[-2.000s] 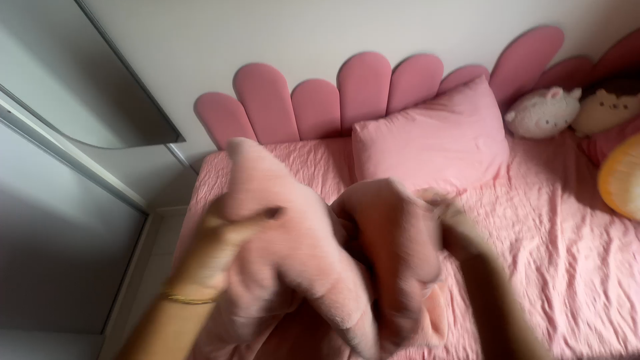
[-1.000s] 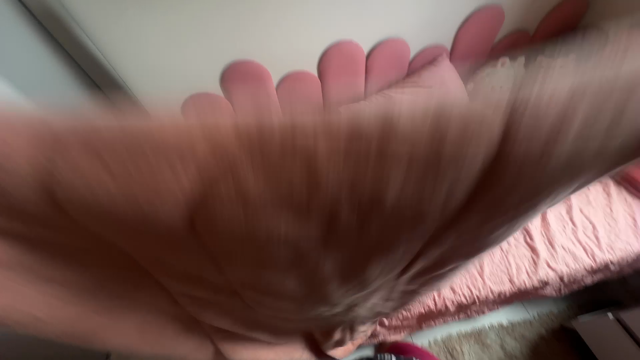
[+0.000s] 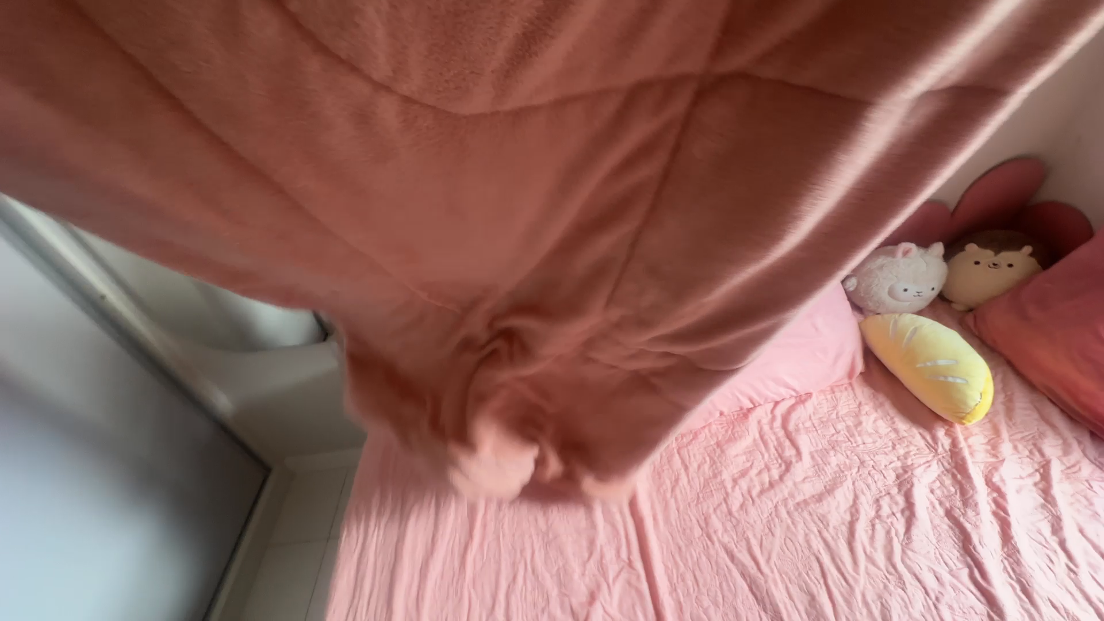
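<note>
A large pink plush blanket [image 3: 535,190] hangs spread across the upper part of the head view, its lower end bunched just above the bed. Beneath it lies a wrinkled pink bed sheet [image 3: 819,517]. Neither my left hand nor my right hand shows; the blanket or the frame's edge hides them. A light pink pillow [image 3: 802,354] is partly covered from view by the blanket.
At the right, a white plush animal [image 3: 901,280], a hedgehog-like plush [image 3: 992,272], a yellow bread-shaped cushion [image 3: 931,366] and a darker pink pillow [image 3: 1052,323] sit near the scalloped headboard [image 3: 1000,194]. A glossy wardrobe door [image 3: 103,431] stands at the left, beside tiled floor [image 3: 289,526].
Two seconds ago both my hands held the blanket bunched over the bed. Now it is spread out and raised, and my hands are out of sight.
</note>
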